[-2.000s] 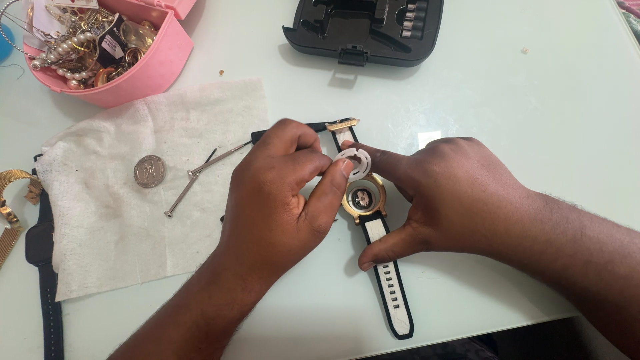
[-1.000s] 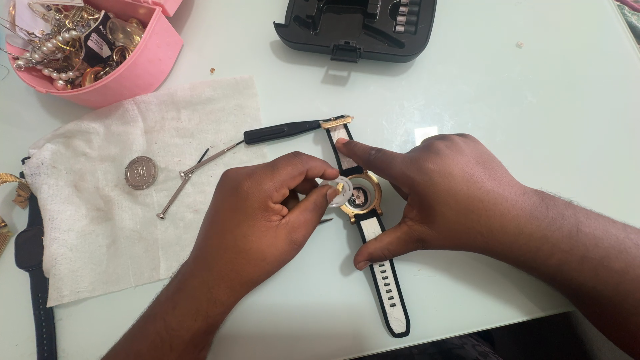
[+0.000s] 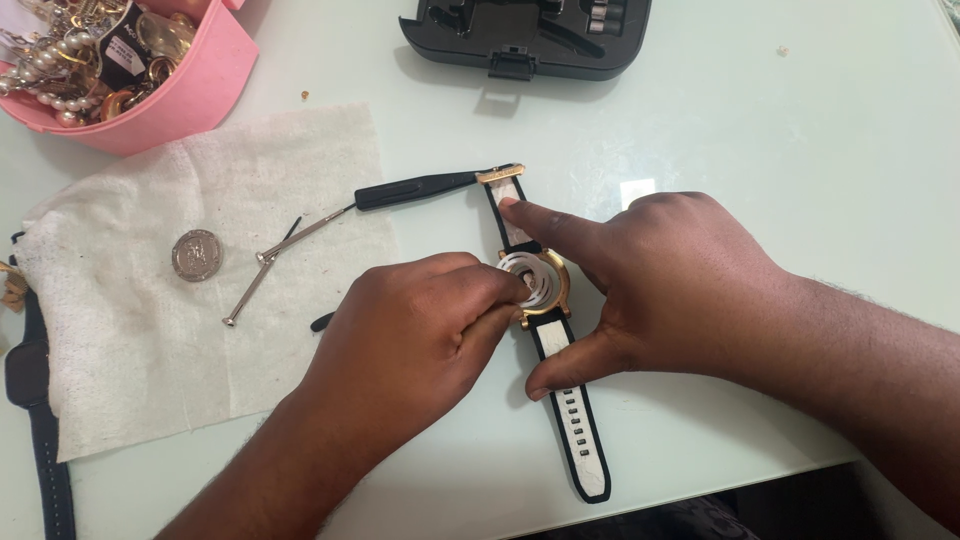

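Observation:
A gold-coloured watch case (image 3: 560, 281) lies open-backed on the glass table, its black and white strap (image 3: 580, 420) running toward me and away. Between thumb and forefinger, my left hand (image 3: 427, 322) pinches a white plastic ring (image 3: 525, 262) over the case opening. My right hand (image 3: 660, 285) steadies the strap, its index finger on the buckle-end part and its thumb on the holed part; it grips nothing. The gold buckle (image 3: 501, 175) touches the end of a black-handled tool (image 3: 416, 190). A round metal case back (image 3: 197, 256) rests on the white cloth (image 3: 142, 360).
Slim metal screwdrivers (image 3: 251, 289) lie crossed on the cloth. A pink box (image 3: 180, 97) of jewellery stands at the upper left, and a black tool case (image 3: 525, 64) at the top. Another dark watch (image 3: 28, 371) is at the left edge. The table's near edge runs along the lower right.
My left hand has brought the white ring from above the case, then its left side, down over the opening. My right index finger has moved from near the ring onto the upper strap.

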